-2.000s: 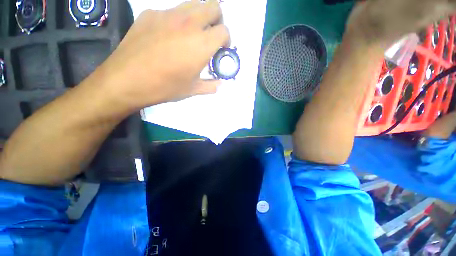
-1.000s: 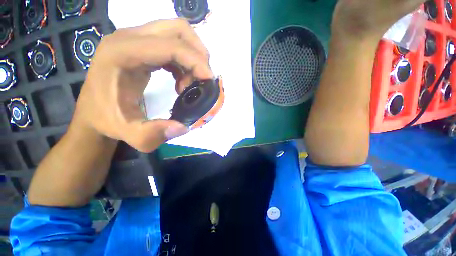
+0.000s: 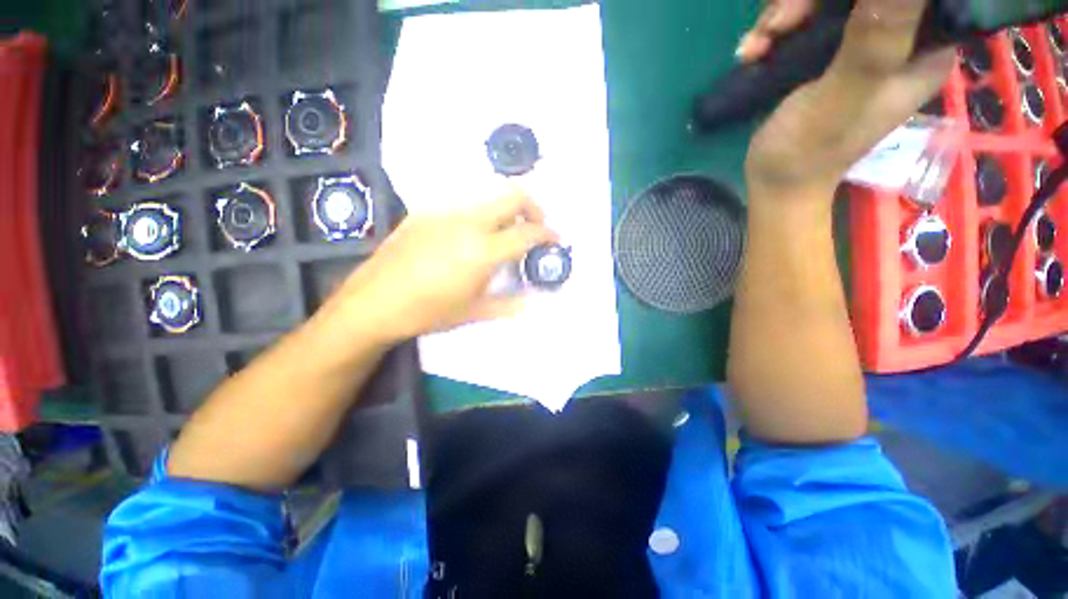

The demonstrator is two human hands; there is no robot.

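A small round dark watch body [image 3: 547, 267] with a bright centre lies at the white paper sheet. My left hand [image 3: 451, 267] holds it by its left side, fingers and thumb around the edge. A second dark watch body [image 3: 512, 150] lies face-up on the paper [image 3: 492, 70], above my left hand. My right hand [image 3: 826, 123], at the upper right, is wrapped round a dark, thick electric screwdriver [image 3: 761, 84]. The narrow end of the screwdriver points left, away from the watches. Its rear is hidden or out of the picture.
A perforated screw dish [image 3: 680, 243] lies on the green mat [image 3: 656, 351], right of the paper. A black foam tray [image 3: 334, 275] holds several watch bodies at left. A red foam tray [image 3: 873, 281] with watches, a clear bag [image 3: 908, 158] and a black cable [image 3: 981, 334] is at right.
The orange-edged watch body raised and tilted in my left hand a second ago no longer shows there; the hand is lower at the paper with a watch body. The screwdriver has come into view. The view has shifted.
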